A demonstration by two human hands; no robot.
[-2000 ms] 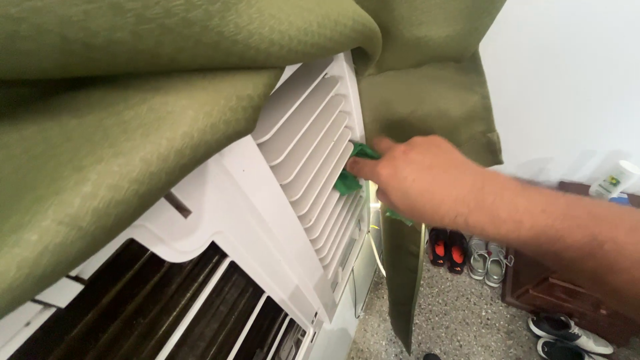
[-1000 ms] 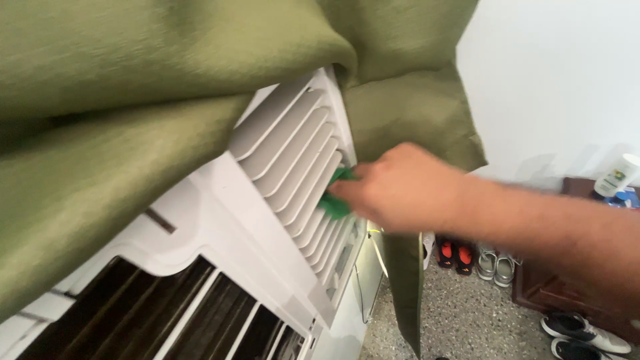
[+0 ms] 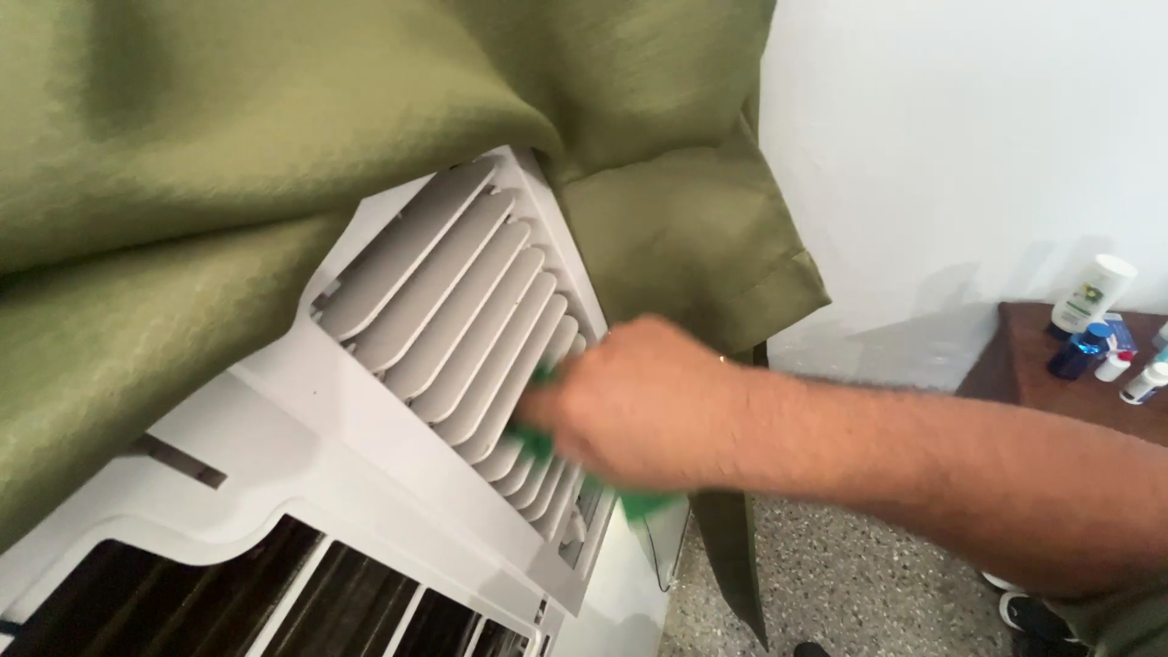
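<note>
My right hand (image 3: pixel 639 406) reaches in from the right, its fingers closed on a green cloth (image 3: pixel 538 433) pressed among the louvers (image 3: pixel 456 310) of a white plastic air conditioner (image 3: pixel 392 456). Part of the cloth hangs below the hand; hand and cloth are blurred. Slanted louvers show above and below the fingers. Dark finned openings (image 3: pixel 164 593) lie at the lower left of the unit. A green curtain (image 3: pixel 255 109) drapes over its top and beside it. My left hand is not in view.
White wall (image 3: pixel 940 146) rises behind. At the right, a brown wooden cabinet (image 3: pixel 1022 356) holds a white bottle (image 3: pixel 1092 294), a blue bottle (image 3: pixel 1079 351) and small containers. Below are a speckled floor (image 3: pixel 821 557), a thin cable (image 3: pixel 653 557) and a dark shoe (image 3: pixel 1031 616).
My right hand and the green cloth have shifted across the louvers, farther inward from the grille's right edge. The view has turned somewhat, showing more of the cabinet top.
</note>
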